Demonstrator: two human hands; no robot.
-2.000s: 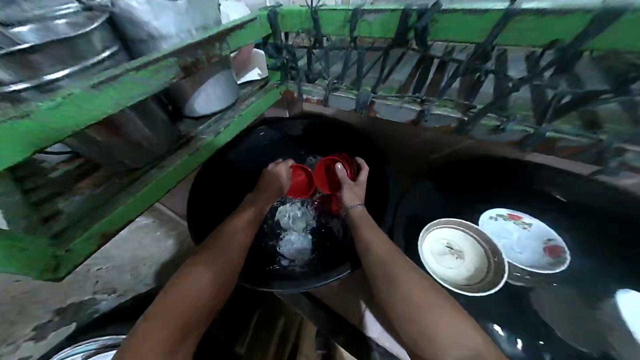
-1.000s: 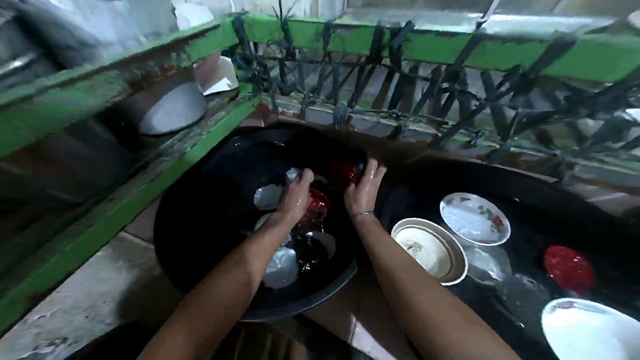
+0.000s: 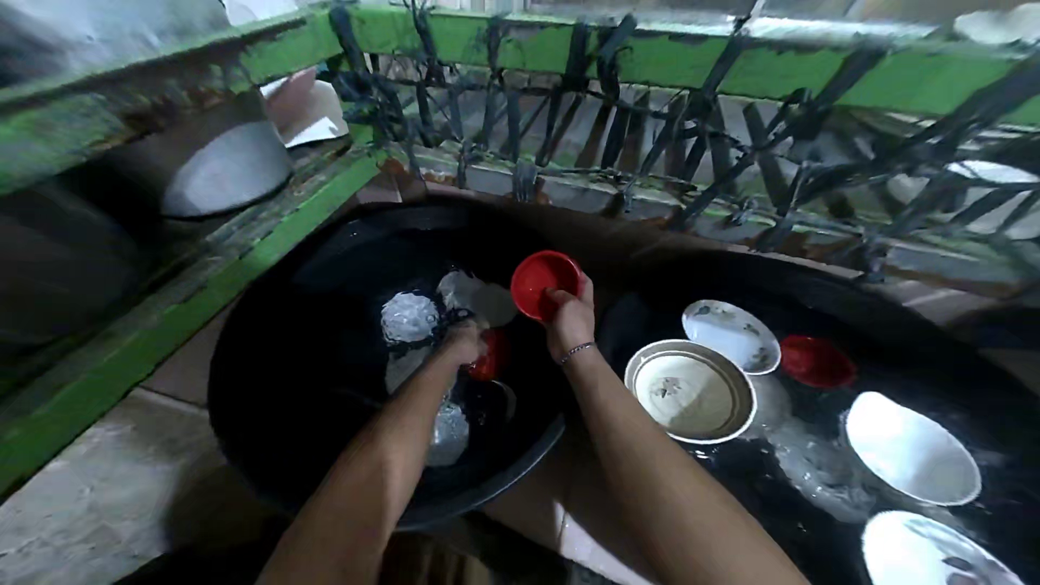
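Observation:
My right hand (image 3: 572,318) grips a red plastic bowl (image 3: 538,284), tilted, thumb inside it, above the right side of a black round tub (image 3: 390,520) of water. Lower in that tub, my left hand (image 3: 465,341) reaches to a second red item (image 3: 487,356), partly under water; its fingers are blurred, so its hold is unclear. Clear, glassy pieces, likely bowls or cups, lie in the water around it, one (image 3: 409,318) left of the hand and another (image 3: 449,435) below it.
A second black tub (image 3: 918,317) at right holds water, a beige bowl (image 3: 678,390), a floral dish (image 3: 731,335), a red bowl (image 3: 817,361) and white dishes (image 3: 912,447). A green rack (image 3: 268,252) with metal pots (image 3: 227,166) borders the left; a slatted green frame (image 3: 666,65) stands behind.
My right hand has lifted a red bowl up from the left tub, where both hands were low a second ago. The red bowl in the right tub was not visible in the oldest frame.

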